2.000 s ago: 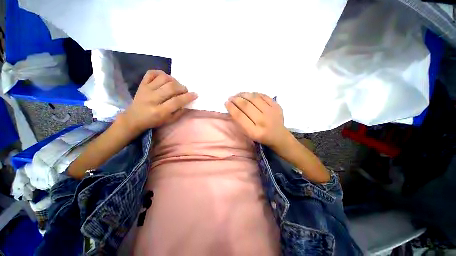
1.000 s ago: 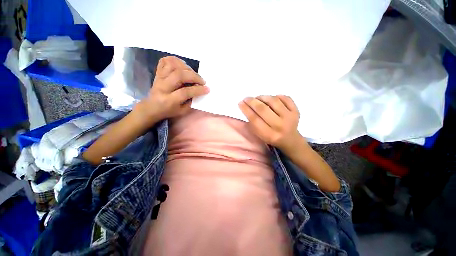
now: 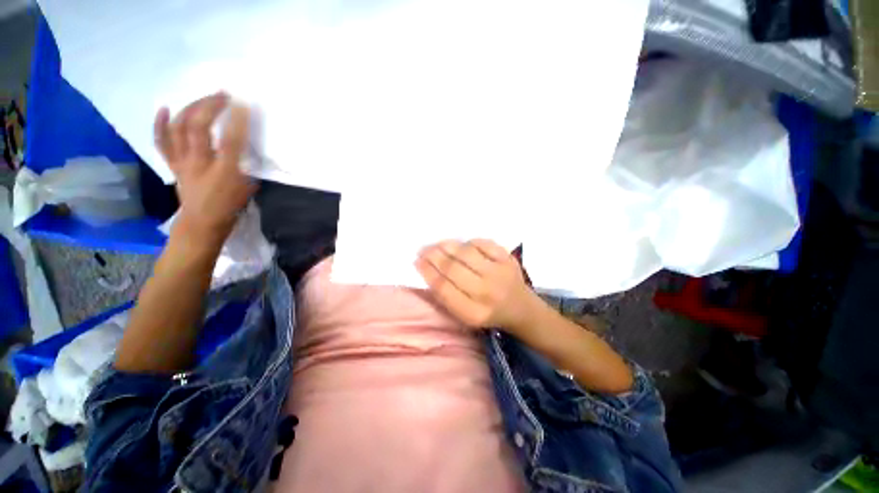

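A large white fabric panel (image 3: 434, 116) covers the table area and hangs over the front edge towards my lap. My left hand (image 3: 204, 159) is at the panel's left part, blurred, with fingers bent and a fold of white cloth at the thumb; whether it grips the cloth is hard to tell. My right hand (image 3: 474, 281) holds the panel's lower edge at my waist, its fingers on top and its thumb hidden.
More white cloth (image 3: 713, 193) hangs at the right below the grey table edge (image 3: 742, 48). A black phone-like object (image 3: 787, 17) lies at the top right. Blue bins (image 3: 82, 135) with white pieces stand at the left. A red object (image 3: 713, 306) is low at the right.
My left hand has moved from the panel's lower edge up and to the left. My right hand stays at the lower edge. The view has shifted, showing more of the table at the right.
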